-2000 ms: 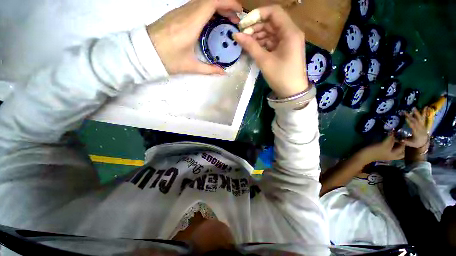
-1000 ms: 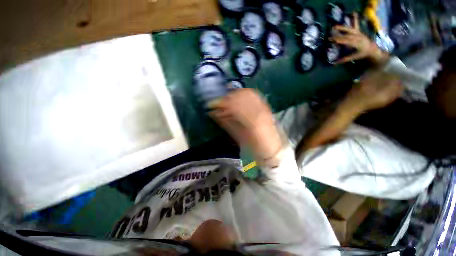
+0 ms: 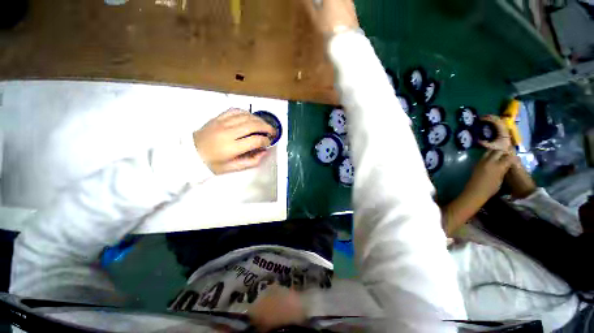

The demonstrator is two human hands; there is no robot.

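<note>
My left hand [image 3: 233, 143] is over the white board and holds a black round housing [image 3: 275, 127] by its side; the fingers cover much of it, and its inner face is mostly hidden. My right hand [image 3: 333, 14] is at the top edge of the picture, over the brown sheet, partly cut off. Its fingertips are out of view or blurred, so what it holds cannot be told. Several black-rimmed units with pale discs, one of them a finished-looking unit [image 3: 328, 149], lie on the green surface to the right, partly behind my right sleeve.
The white board [image 3: 281, 188] lies in front of me, with the brown sheet [image 3: 195, 52] beyond it. At the right, another worker's hands [image 3: 498, 159] are at a dark round housing [image 3: 487, 131], near a yellow-orange tool [image 3: 513, 120]. Clear crumpled plastic [image 3: 553, 127] lies beyond.
The pale-disc unit is out of my hands. My right hand has moved from the units on the green surface to the far brown sheet. My left hand now has a dark housing.
</note>
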